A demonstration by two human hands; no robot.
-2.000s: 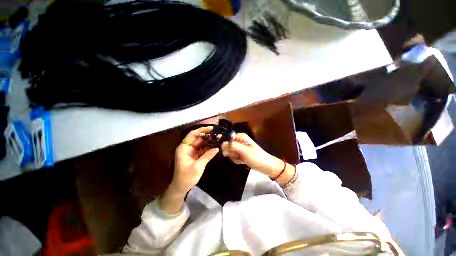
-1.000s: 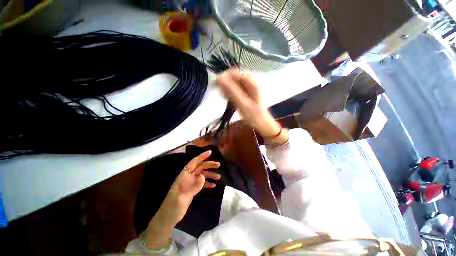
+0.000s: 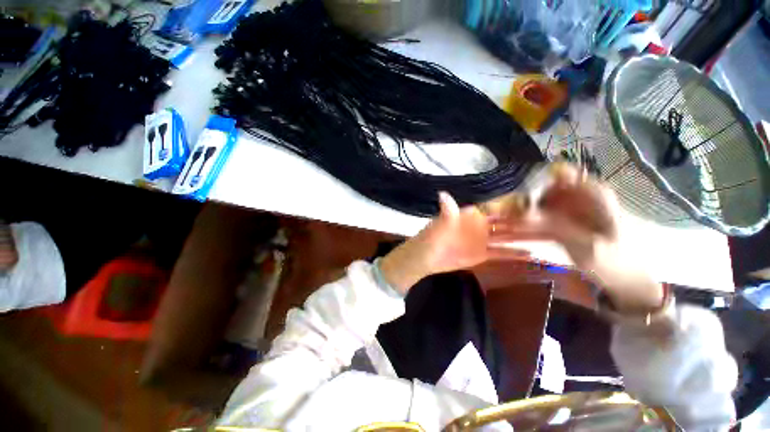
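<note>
A thick looped hank of black cables [image 3: 338, 93] lies across the white table, its bend towards the right. My left hand [image 3: 452, 240] is at the table's front edge, thumb up and fingers stretched right; nothing shows in it. My right hand [image 3: 582, 211] is strongly blurred beside the left fingertips, just right of the hank's bend; whether it holds anything cannot be told. A small black coiled cable [image 3: 673, 139] lies in the grey-green mesh basket [image 3: 629, 152]. Short thin ties [image 3: 576, 152] lie between hank and basket, partly hidden by my right hand.
Blue-and-white packs [image 3: 203, 160] and a pile of black coils [image 3: 105, 80] are on the left. A yellow tape roll [image 3: 536, 99] stands behind the hank. A red stool [image 3: 118, 299] and another person's sleeve [image 3: 29, 266] show lower left. An open carton [image 3: 519, 325] is below the table.
The view has swung left, showing the packs and stool. A black coil now lies in the basket, where none showed before. My hands have come close together near the hank's bend.
</note>
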